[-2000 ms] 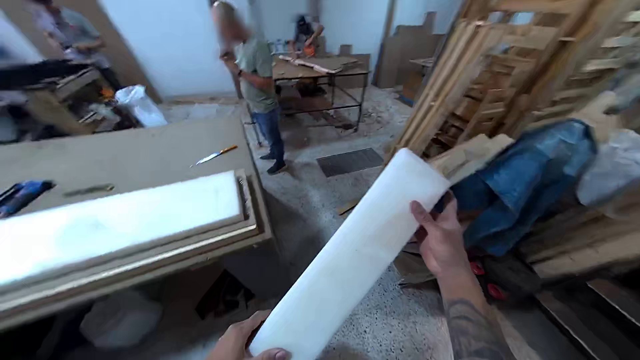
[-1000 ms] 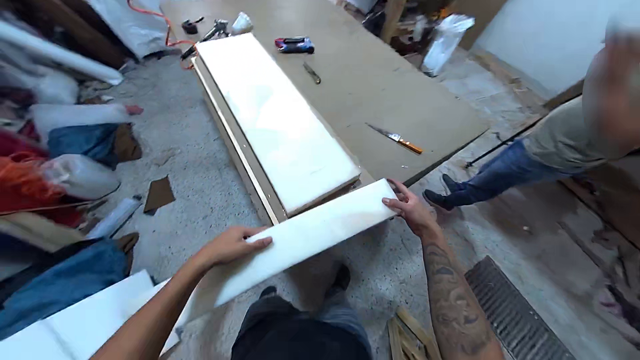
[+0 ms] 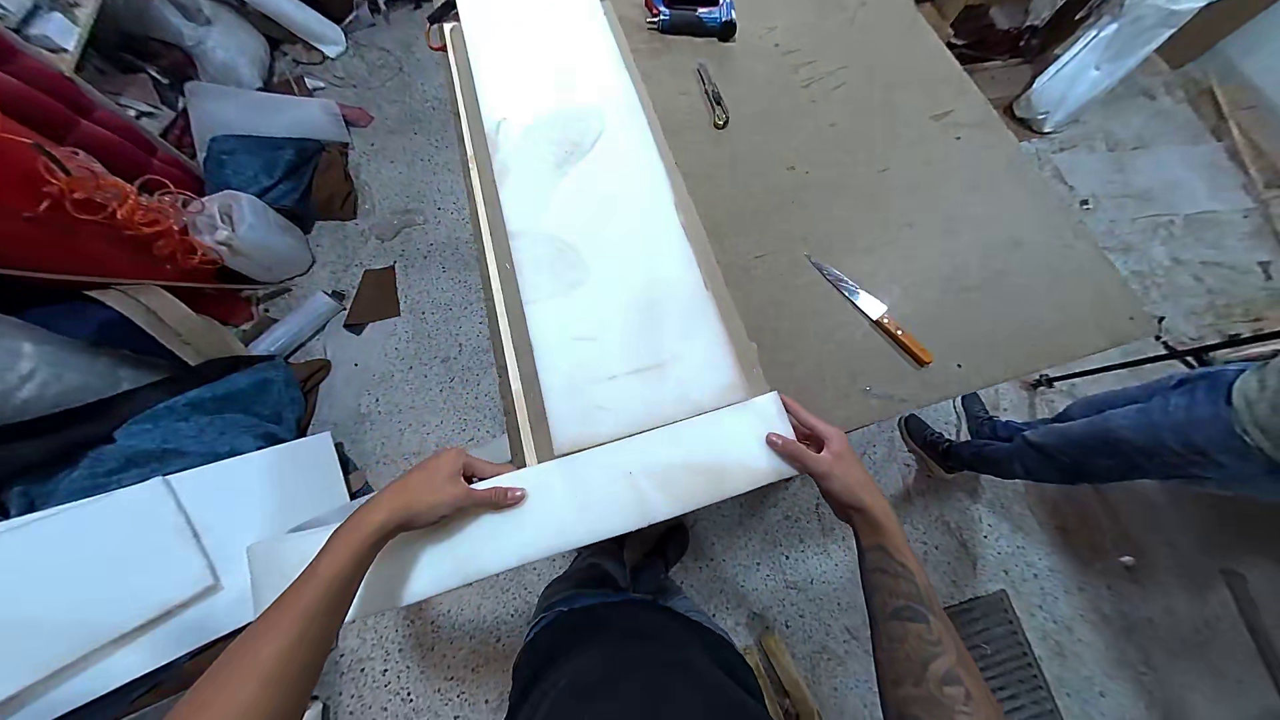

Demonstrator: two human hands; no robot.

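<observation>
A long white foam strip [image 3: 600, 490] lies across the near end of a wider white foam slab [image 3: 610, 250]. My left hand [image 3: 450, 490] grips the strip left of the slab, thumb on top. My right hand [image 3: 820, 450] holds its right end, beside the slab's near right corner. Under the slab is a wooden frame [image 3: 490, 260] with a pale edge, on a brown board-topped table [image 3: 860, 180]. A knife with an orange-brown wooden handle [image 3: 880, 318] lies on the table, with a utility knife [image 3: 713, 97] and a blue-and-black tool [image 3: 692, 18] farther back.
More white foam sheets [image 3: 100, 580] lie at lower left, near blue fabric [image 3: 215, 425] and plastic-wrapped bundles. Orange cord [image 3: 120, 205] hangs over red material. At right, another person's jeans-clad legs [image 3: 1090, 430] are near the table corner. A metal floor grate [image 3: 1005, 650] is at lower right.
The strip, held clear of the slab two seconds ago, now lies against the slab's near end, still in both hands. The view has swung left and down to the table.
</observation>
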